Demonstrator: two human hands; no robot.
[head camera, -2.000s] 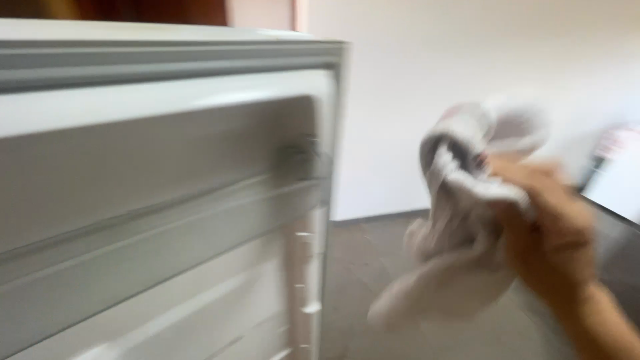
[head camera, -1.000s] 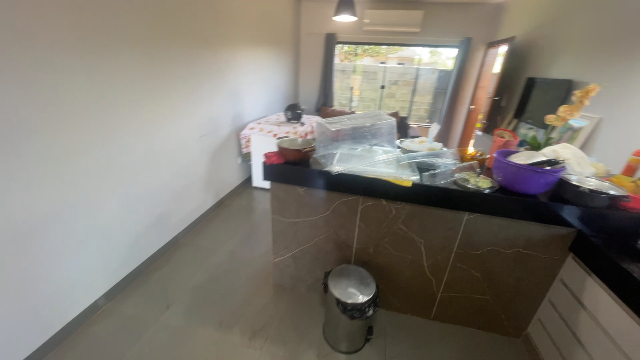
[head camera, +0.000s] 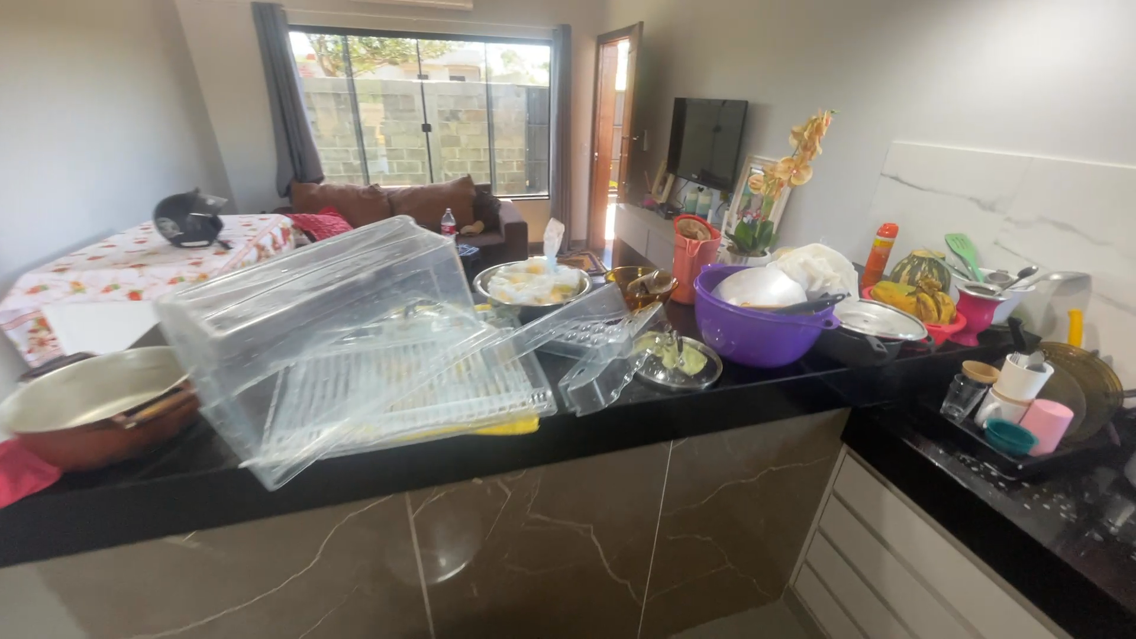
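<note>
Neither of my hands is in view. On the black stone counter (head camera: 621, 417) a clear plastic refrigerator drawer (head camera: 311, 293) lies tilted, leaning over a clear ribbed shelf (head camera: 399, 382). A yellow cloth (head camera: 506, 427) shows under the shelf's edge. To the right are clear plastic door racks (head camera: 603, 373) and a metal lid (head camera: 697, 377) with pale green food on it. A red-brown pot (head camera: 98, 435) stands at the left end. A purple plastic bowl (head camera: 759, 328) holds a white bowl and a dark-handled utensil.
A lidded pan (head camera: 874, 333), a red fruit basket (head camera: 945, 330) and a pink cup with utensils (head camera: 979, 311) stand at the right. On the lower counter a black tray (head camera: 1003, 457) holds cups. A helmet (head camera: 189, 218) rests on the table behind. Drawer fronts (head camera: 887, 550) lie below right.
The hand with the pale cloth, seen two seconds ago beside the open refrigerator door, is out of view. The view has swung to the counter and come closer to it.
</note>
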